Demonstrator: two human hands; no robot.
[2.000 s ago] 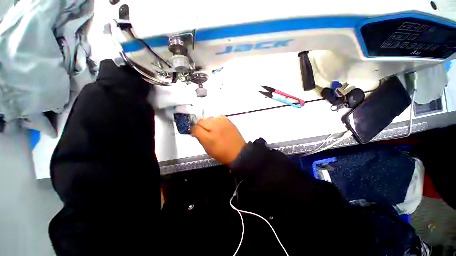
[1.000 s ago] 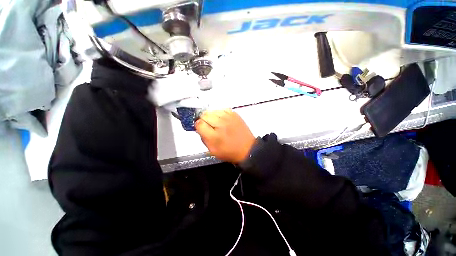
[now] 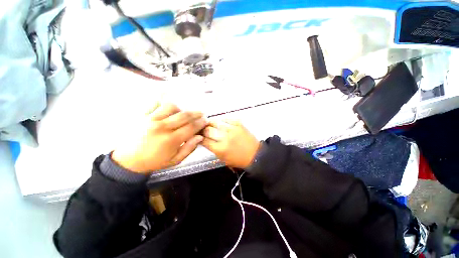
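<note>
My left hand (image 3: 160, 138) lies palm down over the white machine table (image 3: 80, 146), near its front edge. Its fingertips meet those of my right hand (image 3: 232, 142), whose fingers are bent in. Whatever may be between the fingertips is hidden; only a small dark spot shows there. No denim piece can be made out, and glare washes out any pale cloth. The sewing machine's needle area (image 3: 194, 65) is behind the hands, blurred, and neither hand touches it.
Thread snips (image 3: 294, 86), a black handle (image 3: 317, 56), keys (image 3: 354, 83) and a phone (image 3: 387, 98) lie right of the hands. A crumpled grey cloth pile (image 3: 22, 75) is at left. Dark denim (image 3: 375, 158) lies beyond the front edge at right. The machine head (image 3: 282, 25) spans the top.
My left hand and arm have come back from beside the needle to meet my right hand near the table edge. The blue denim piece at my right fingertips no longer shows.
</note>
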